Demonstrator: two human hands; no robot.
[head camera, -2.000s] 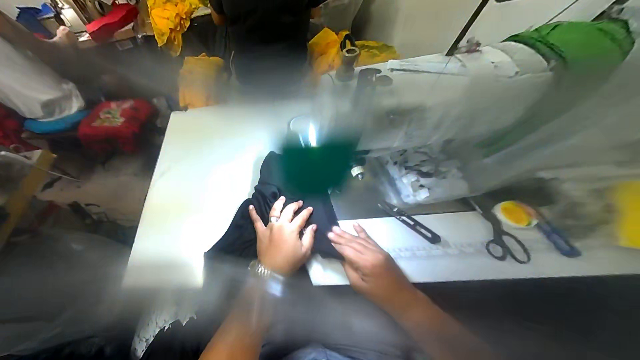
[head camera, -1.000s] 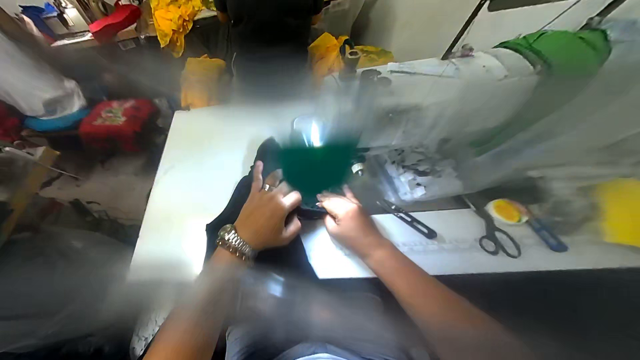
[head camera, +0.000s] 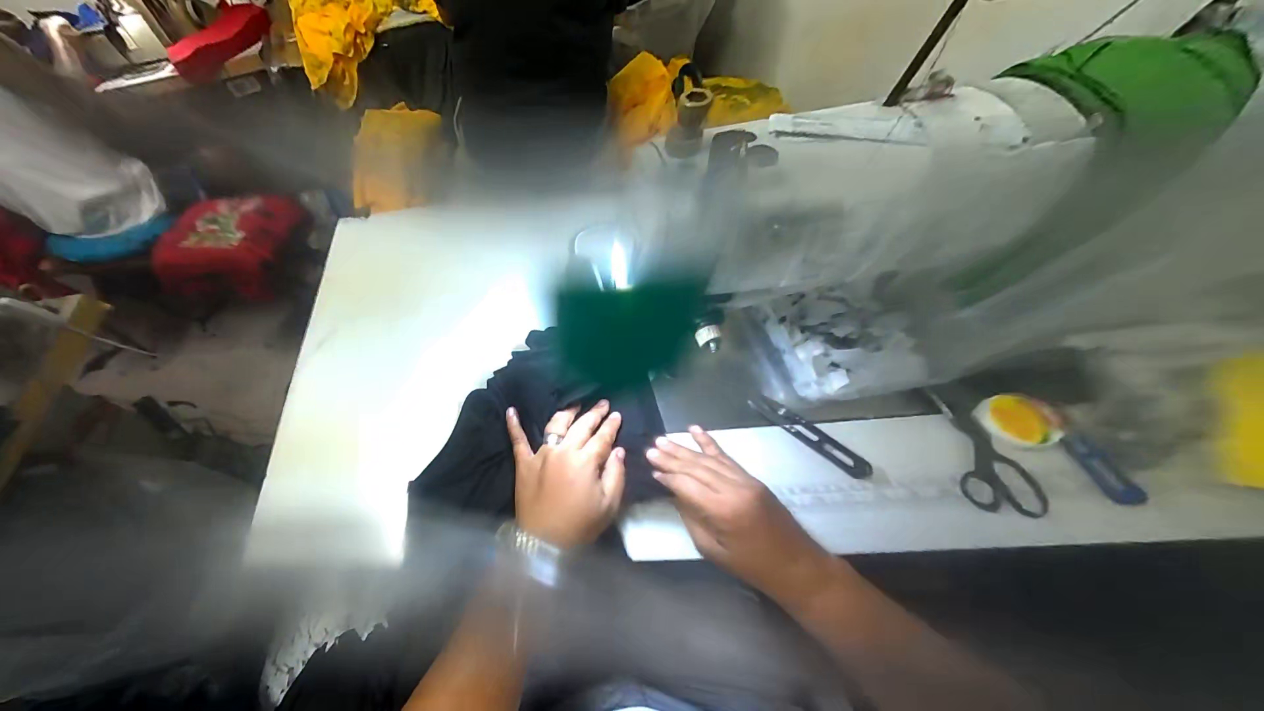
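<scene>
Black fabric (head camera: 484, 434) lies on the white sewing table (head camera: 365, 326), under the sewing machine (head camera: 839, 217). My left hand (head camera: 568, 479), with a ring and a wristwatch, rests palm down on the fabric with its fingers spread. My right hand (head camera: 726, 499) is just right of it, fingertips at the fabric's right edge, fingers extended and grasping nothing. A dark green blurred patch (head camera: 627, 331) hides the needle area and part of the cloth.
Right of my hands lie thread snips (head camera: 812, 439), black-handled scissors (head camera: 997, 479), a round yellow-and-white item (head camera: 1019, 420) and a blue-handled tool (head camera: 1106, 472). A person in dark clothing (head camera: 528, 79) is beyond the table. A red cloth-covered seat (head camera: 227, 242) is at left.
A second ago both hands were nearer the machine, bent at the fabric. Now they have drawn back toward me, the left flat on the fabric and the right with fingers extended.
</scene>
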